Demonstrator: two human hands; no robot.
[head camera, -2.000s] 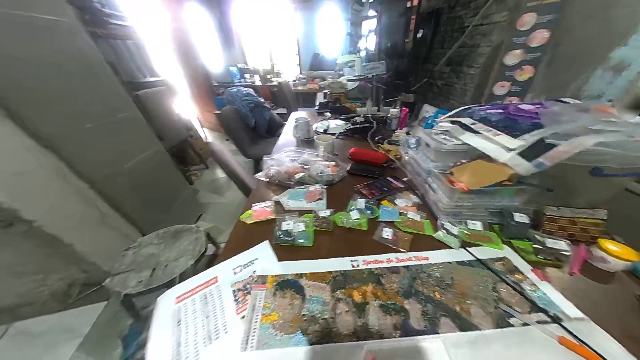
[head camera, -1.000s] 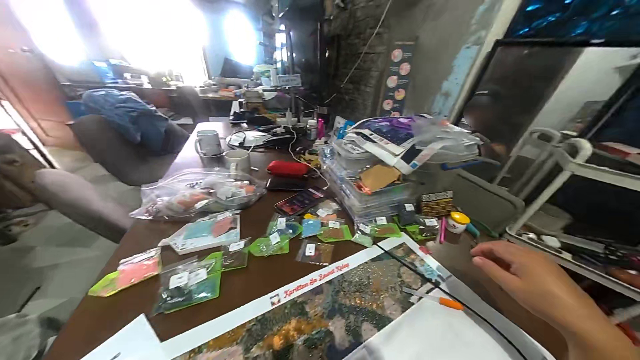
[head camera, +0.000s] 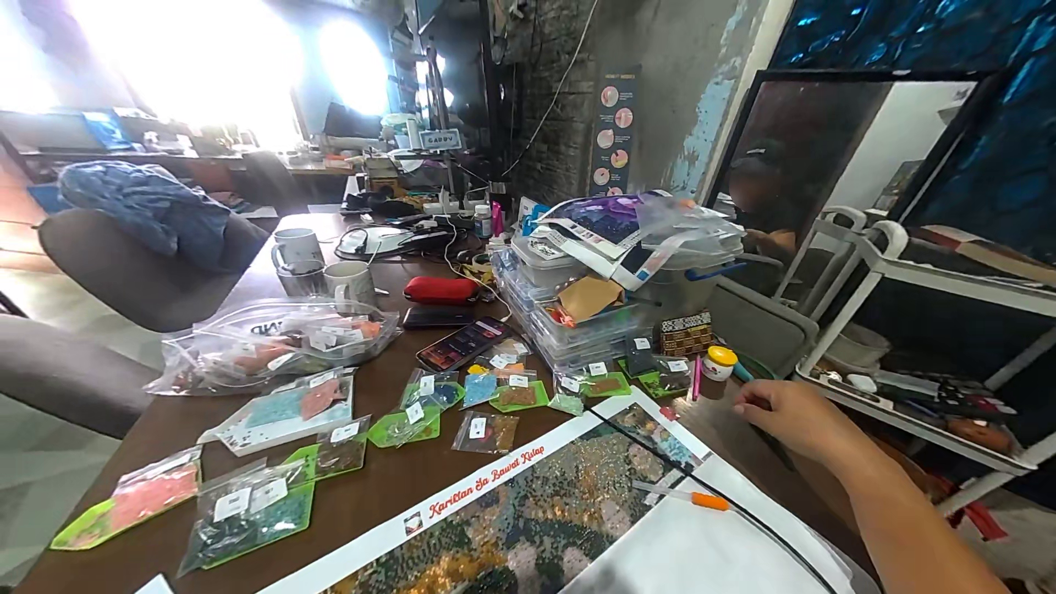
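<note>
My right hand (head camera: 788, 417) is over the table's right side, fingers curled, just right of the diamond painting canvas (head camera: 528, 511); whether it holds anything is not visible. Near its fingertips are a small jar with a yellow lid (head camera: 720, 363) and a pink pen (head camera: 696, 378). An orange-ended pen (head camera: 709, 501) lies on the canvas by a black cable (head camera: 701, 478). White backing covers the canvas's lower right. Small bags of beads and green trays (head camera: 257, 528) line its far edge. My left hand is out of view.
A zip bag of packets (head camera: 280, 355), a phone (head camera: 466, 342), a red case (head camera: 440, 289) and mugs (head camera: 351, 282) stand farther back. Stacked plastic boxes (head camera: 569, 330) rise behind the canvas. A white trolley (head camera: 957, 280) is at right, grey chairs (head camera: 74, 247) at left.
The view has swung right. My right hand, not visible two seconds ago, came into view by one second ago and remains at the table's right side.
</note>
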